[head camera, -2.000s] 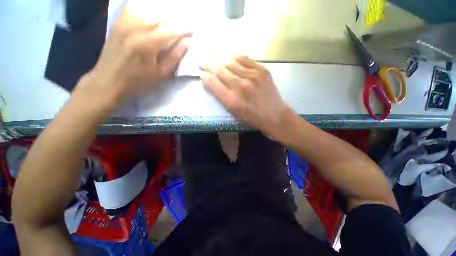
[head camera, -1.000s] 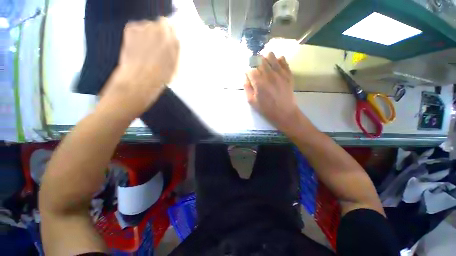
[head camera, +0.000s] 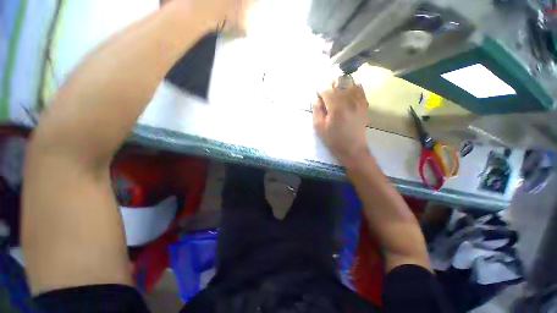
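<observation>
A black fabric panel (head camera: 194, 68) lies at the left on the white table, partly behind my left forearm. My left hand (head camera: 235, 13) is at the top edge, blurred and washed out by glare, so its fingers cannot be made out. My right hand (head camera: 343, 116) is at the presser foot area (head camera: 346, 79) of the sewing machine, fingers bent and pointing down. Glare hides whether anything is under its fingertips.
Scissors (head camera: 432, 160) with red and yellow handles lie right of my right hand. The machine's teal panel (head camera: 476, 79) is above them. A dark square (head camera: 495, 171) is at the right. Red (head camera: 162, 177) and blue (head camera: 194, 260) baskets and cut pieces (head camera: 482, 257) are below the table edge.
My left hand has moved up and away with the forearm stretched out. The black fabric no longer hangs over the front edge. My right hand stays near the needle. The view has tilted.
</observation>
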